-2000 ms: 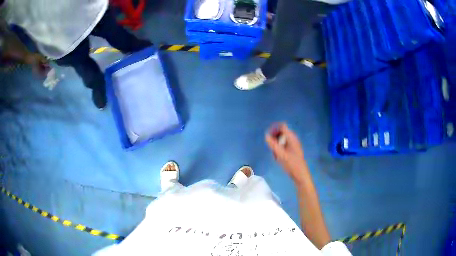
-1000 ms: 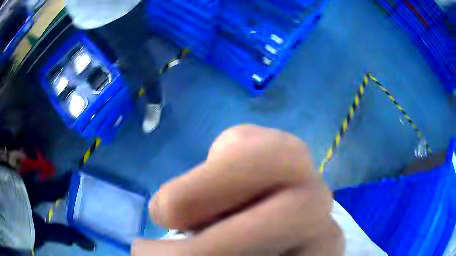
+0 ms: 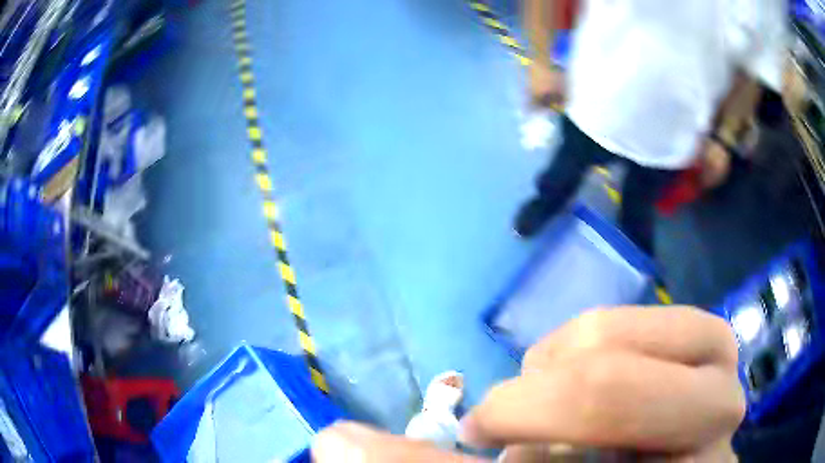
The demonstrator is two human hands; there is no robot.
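My right hand [image 3: 624, 384] is large and close to the camera at the lower right, with curled fingers. My left hand [image 3: 384, 449] shows only partly at the bottom edge. The fingertips are near each other; a small pale bit shows between them, too blurred to name or to tell which hand has it. Behind my right hand, a blue tote [image 3: 527, 264] with a white liner [image 3: 579, 280] lies on the floor, its lower part hidden. Another blue lined tote [image 3: 298, 391] is cut off at the bottom left.
A person in a white top [image 3: 642, 81] stands beyond the tote. A blue tote with pale and dark units [image 3: 773, 335] is at the right. Yellow-black tape [image 3: 269, 208] crosses the floor. A red stool [image 3: 136, 407], crumpled plastic [image 3: 169, 312] and blue totes [image 3: 32, 362] are at left.
The view has swung left: the tall tote stacks have left it and the lined tote now lies at right. My right hand has risen close to the camera, and my left hand has come in below.
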